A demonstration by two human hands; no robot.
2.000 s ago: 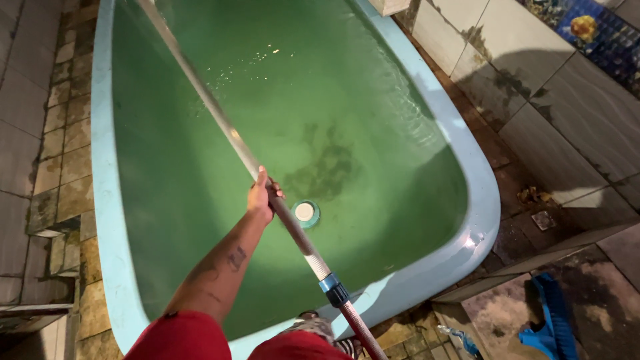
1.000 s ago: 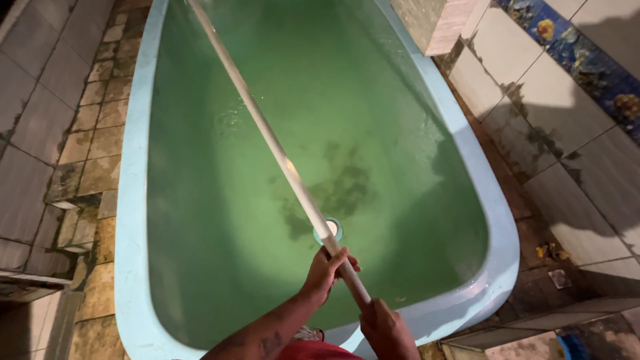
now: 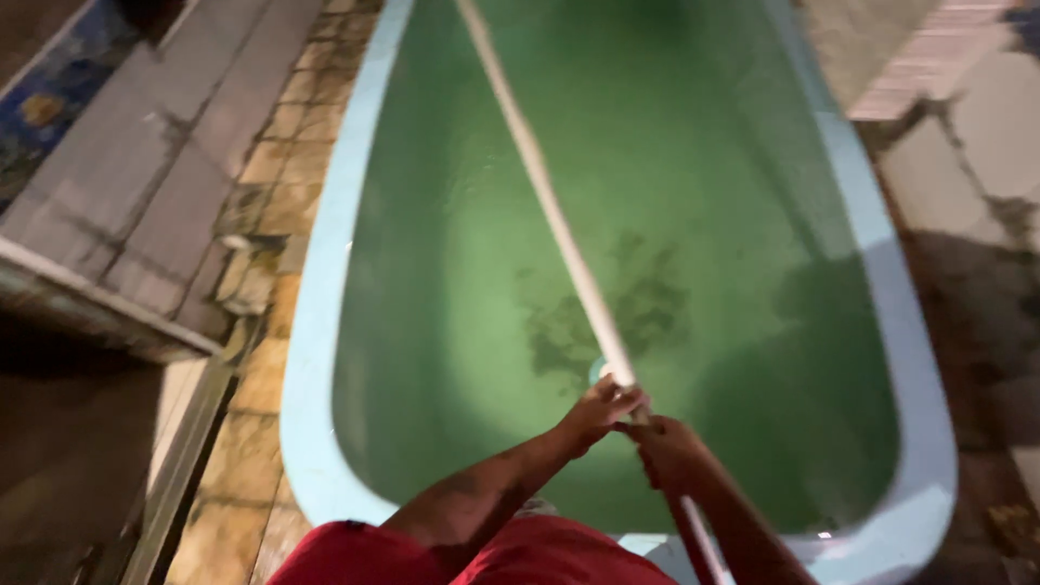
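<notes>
A long pale metal pole [image 3: 561, 219] slants over a pool of green water [image 3: 650, 162], its far end beyond the top edge of the view. My left hand [image 3: 600, 410] is closed around the pole near the middle of the view. Right below it, almost touching, my right hand [image 3: 662, 447] grips the same pole, whose lower part runs down beside my right forearm. A round white and teal float [image 3: 600, 371] shows partly behind the pole, just above my left hand. A dark patch of sediment [image 3: 569, 333] lies under the water around there.
The light blue pool rim [image 3: 313, 366] curves around the water and passes close in front of me. Brown stone tiles [image 3: 236, 455] run along the left side, beside a low ledge [image 3: 179, 455] and a tiled wall [image 3: 154, 179]. Another tiled wall [image 3: 942, 162] stands on the right.
Two seconds ago only my left hand showed on the pole; my right hand has since come into view on it. My hands are now closer together than one second ago. The view has shifted left.
</notes>
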